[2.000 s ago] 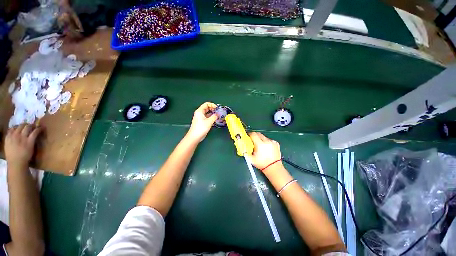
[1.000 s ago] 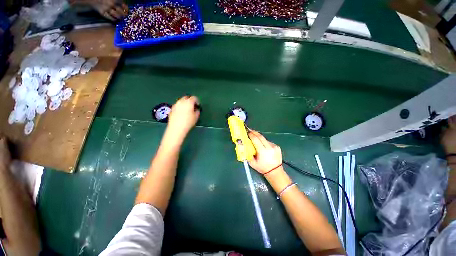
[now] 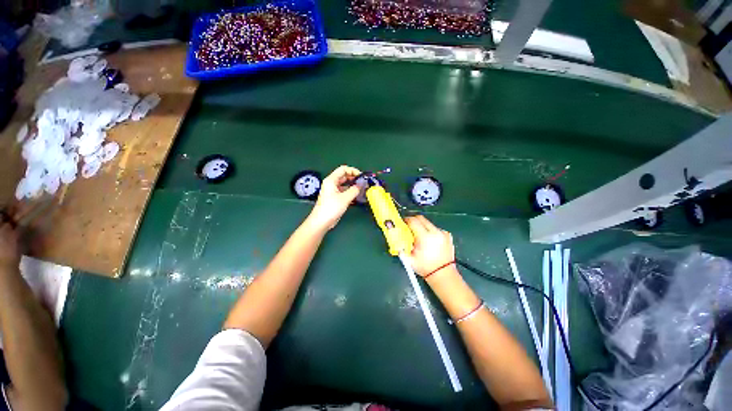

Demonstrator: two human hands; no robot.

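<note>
My left hand (image 3: 337, 197) holds a round black-and-white unit (image 3: 363, 186) by its left edge, over the green bench. My right hand (image 3: 427, 247) grips the yellow hot glue gun (image 3: 389, 222), whose tip is at the held unit and hides part of it. A whitish glue stick (image 3: 432, 325) sticks out of the gun's back end. Short reddish lead ends show beside the held unit. One round unit (image 3: 306, 185) lies just left of my left hand, another (image 3: 425, 191) just right of the gun tip.
More round units lie at left (image 3: 215, 168) and right (image 3: 548, 197), some behind the pale metal upright (image 3: 634, 181). Spare glue sticks (image 3: 558, 321), a black cord and a plastic bag (image 3: 658, 321) lie right. White discs (image 3: 68, 132) cover part of a brown board; a blue tray (image 3: 321, 36) stands beyond. Another person's arm is left.
My left hand has moved right from the units at left and now holds one at the gun tip. The loose units have shifted right. Another unit has appeared at left.
</note>
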